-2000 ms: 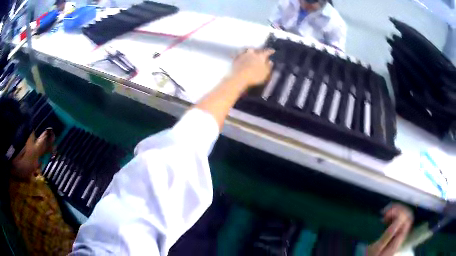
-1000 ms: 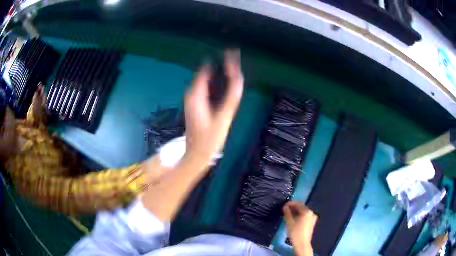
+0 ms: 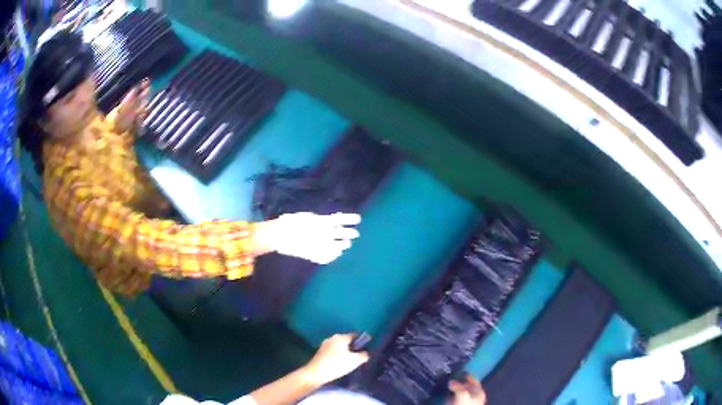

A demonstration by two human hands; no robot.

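My left hand is at the bottom centre, fingers closed around a small black piece that sticks out at the fingertips. My right hand is partly cut off by the bottom edge; its fingers are curled and I cannot tell whether it holds anything. It is beside the lower end of a long black tray heaped with thin dark rods. A plain dark rectangular mat lies right of that tray on the teal bench top.
A person in a yellow plaid shirt reaches a white-gloved hand over the bench from the left. Slotted trays with silver pieces lie beyond. A raised white shelf carries another slotted tray. A crumpled plastic bag lies lower right.
My left hand has come down from the raised shelf to low over the bench. My right hand is lower in view. The other person's gloved hand now reaches over the bench. The view has shifted.
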